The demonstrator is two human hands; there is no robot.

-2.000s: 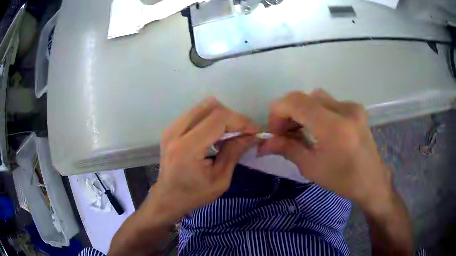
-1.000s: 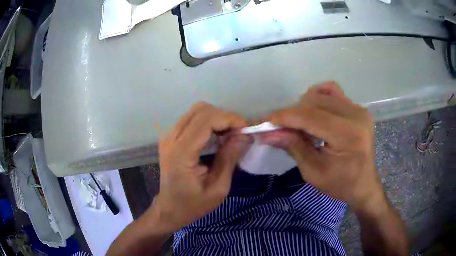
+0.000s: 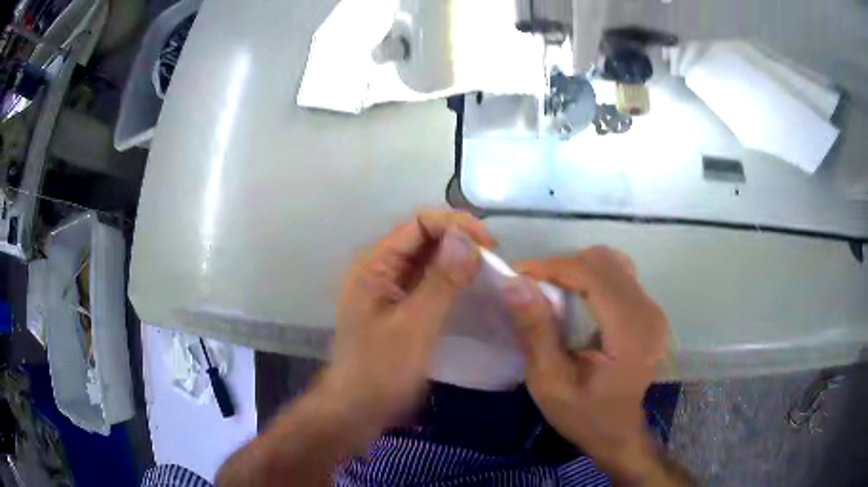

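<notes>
A small white fabric piece hangs between my hands over the table's front edge, its folded upper edge pinched at both ends. My left hand grips the left end between thumb and fingers. My right hand grips the right end, its thumb on the fold. Both hands are somewhat blurred. The metal machine bed lies beyond the hands, with the presser foot area near the top, not touched by the fabric.
White pieces lie left of the needle and right of the machine head. The lamp is above left. A small grey rectangle is on the bed. A black-handled tool and a pale tray are lower left.
The view has shifted up, showing more of the machine. The hands now hold the fabric with its fold slanting down to the right, and more of the piece hangs visible between them.
</notes>
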